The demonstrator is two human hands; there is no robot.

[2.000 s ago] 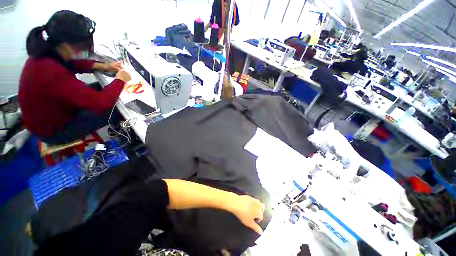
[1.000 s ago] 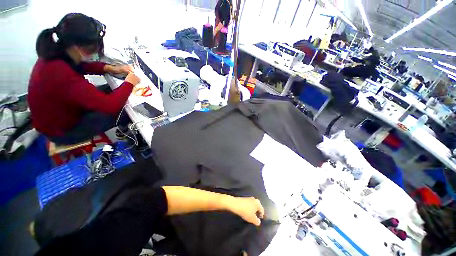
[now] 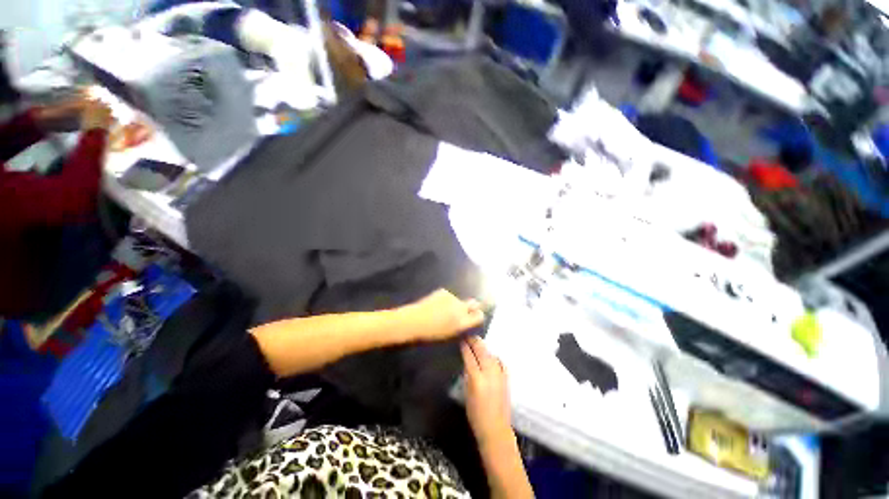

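Observation:
The large dark grey garment spreads over the left of the table and hangs towards the lap. My left hand pinches its edge close to the needle area. My right hand is just below it, fingers on the same edge. The white sewing machine stands to the right, its presser foot beside a bright lamp glow. The picture is blurred, so the exact finger grip is hard to see.
A small black cut piece lies right of my hands. Thin dark tools and a yellow-gold phone lie near the table's front edge. A neighbour's machine and a person's red sleeve are at left, above a blue crate.
The view has tilted down and shifted right. My right hand, not visible before, now shows beside my left hand at the cloth edge. The black piece, tools and phone now show more fully.

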